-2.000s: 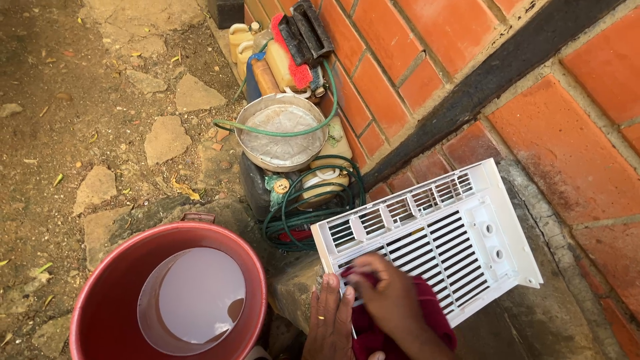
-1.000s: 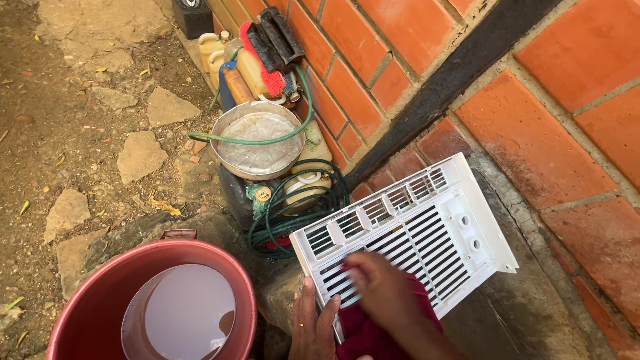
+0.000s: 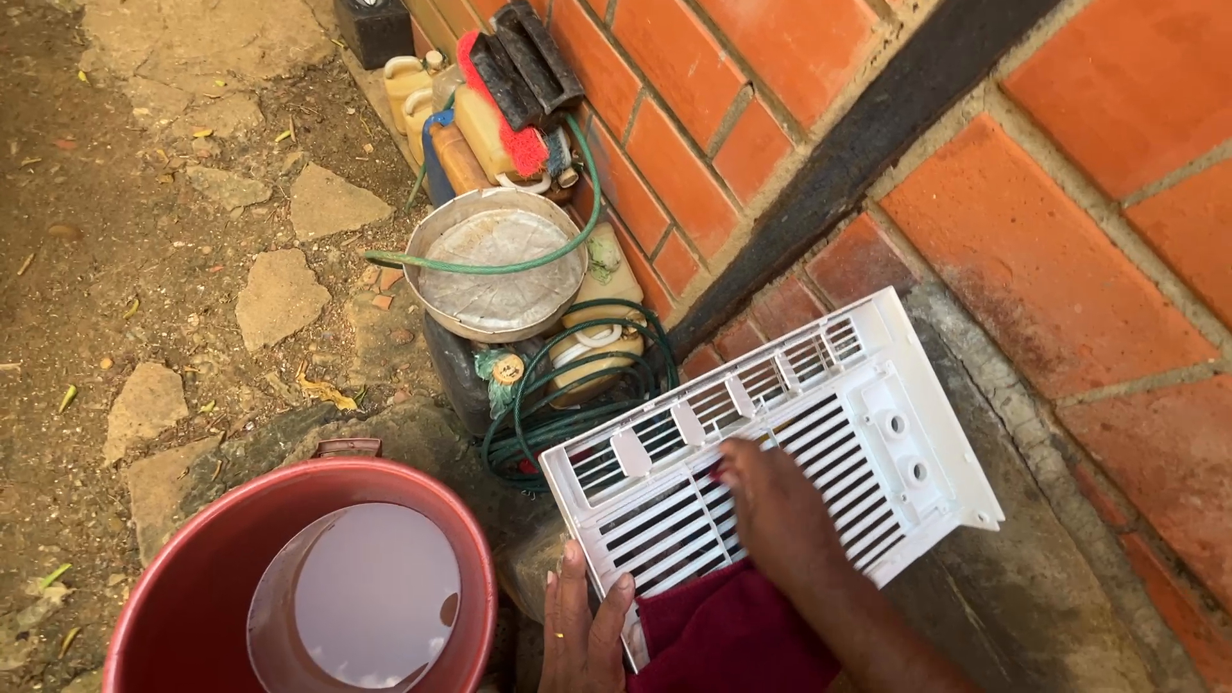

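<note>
A white plastic slatted grille panel (image 3: 837, 462), with two round holes at its right end, lies tilted on a stone ledge. My left hand (image 3: 584, 626) rests against the panel's lower left edge, its fingers slightly apart. Over the slats near the middle is my right hand (image 3: 770, 500), fingers closed on part of a maroon cloth (image 3: 731, 626). The rest of the cloth spreads over the panel's lower edge, below my right hand.
At lower left stands a red plastic tub (image 3: 298, 472) with cloudy water. Behind are a round metal pan (image 3: 496, 260), a coiled green hose (image 3: 539, 423) and several jerrycans (image 3: 486, 130) along a brick wall (image 3: 1039, 250). The stone ledge (image 3: 1020, 577) extends right.
My right hand has moved up and right over the slats from the panel's lower left part. My left hand stays at the panel's edge.
</note>
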